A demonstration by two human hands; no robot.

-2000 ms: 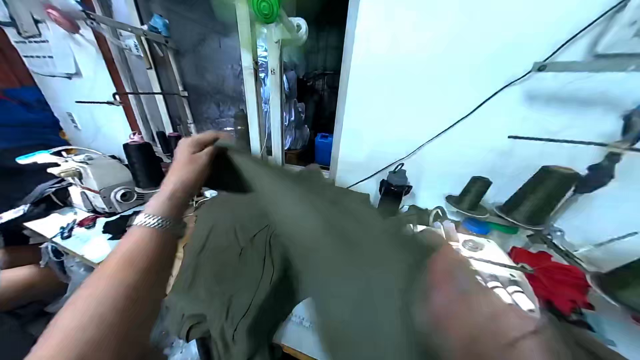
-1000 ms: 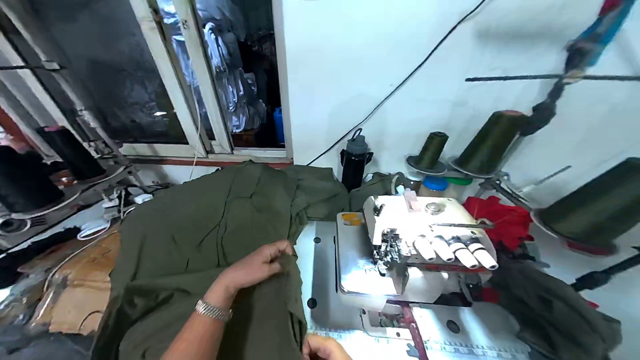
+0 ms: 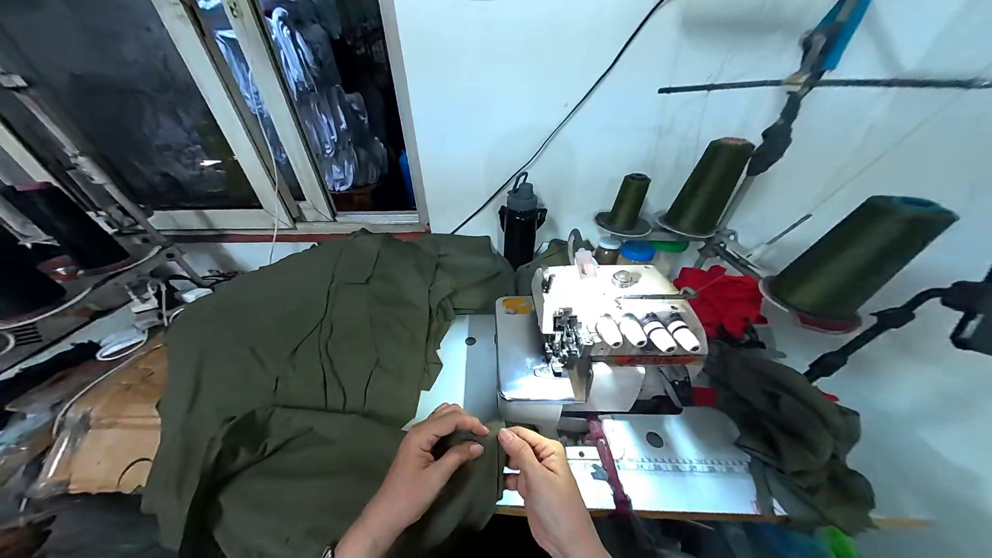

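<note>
Olive-green garment fabric [image 3: 310, 364] spreads over the left of the work table and hangs over its front edge. My left hand [image 3: 434, 469] pinches a folded edge of it between thumb and fingers. Close beside it, my right hand [image 3: 542, 477] grips the same edge. Both hands are at the table's front edge, just below a white overlock sewing machine [image 3: 620, 310] with its light on. The machine's needle and presser foot area [image 3: 564, 345] has no fabric from my hands in it.
Olive thread cones [image 3: 864, 256] stand behind and right of the machine. A dark bottle [image 3: 521, 225] is near the wall. Red cloth [image 3: 721, 298] and bunched olive fabric [image 3: 798, 434] lie at the right. Brown cardboard [image 3: 120, 422] is at the far left, below black thread cones [image 3: 66, 225].
The fabric, earlier raised and stretched between both hands, now lies on the table. Over the last second my hands have come together at its edge. The view has swung to the right since the first frame.
</note>
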